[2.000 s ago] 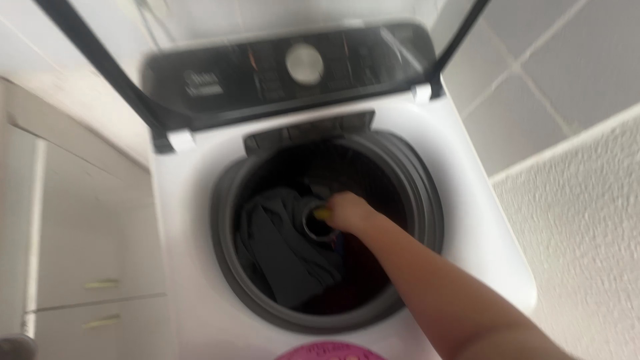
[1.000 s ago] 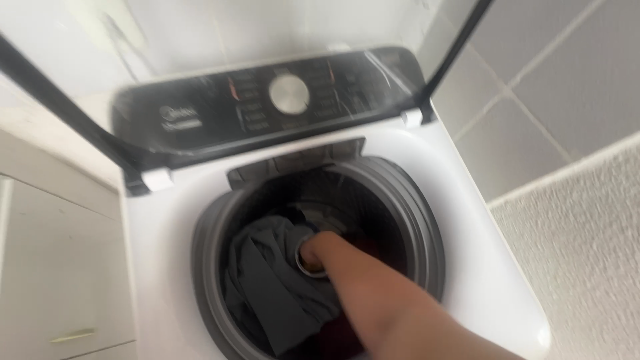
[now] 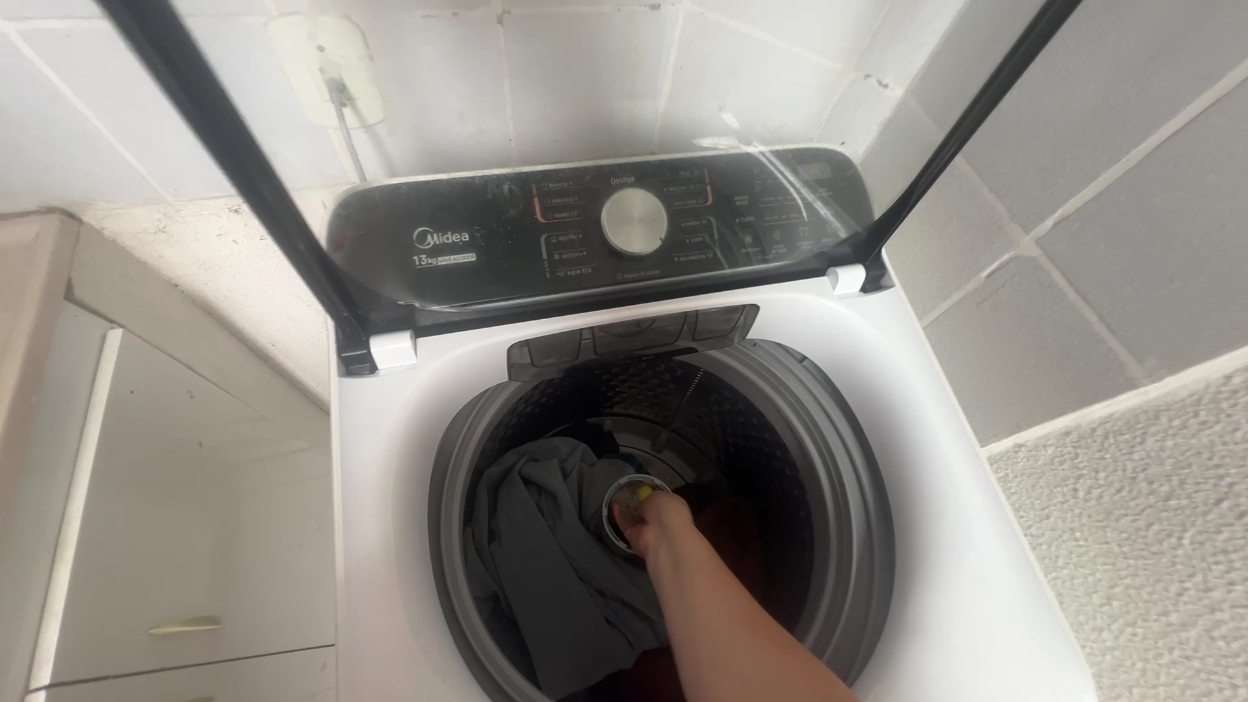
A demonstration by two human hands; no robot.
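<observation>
My right hand reaches down into the drum of a top-load washing machine. Its fingers are at the round, pale-rimmed opening of a part in the middle of the drum, partly inside it. They are closed around a small yellow object, mostly hidden by the hand. Grey fabric lies bunched to the left of that part, against the drum wall. Dark red fabric shows to the right of my forearm, in shadow. My left hand is out of view.
The raised clear lid with its black frame stands over the control panel and its silver knob. A white cabinet is at the left. Tiled wall rises behind and at the right.
The yellow object, seen at my fingers two seconds ago and hidden one second ago, shows again. My right hand stays at the round opening. A pink thing at the bottom edge has left the view.
</observation>
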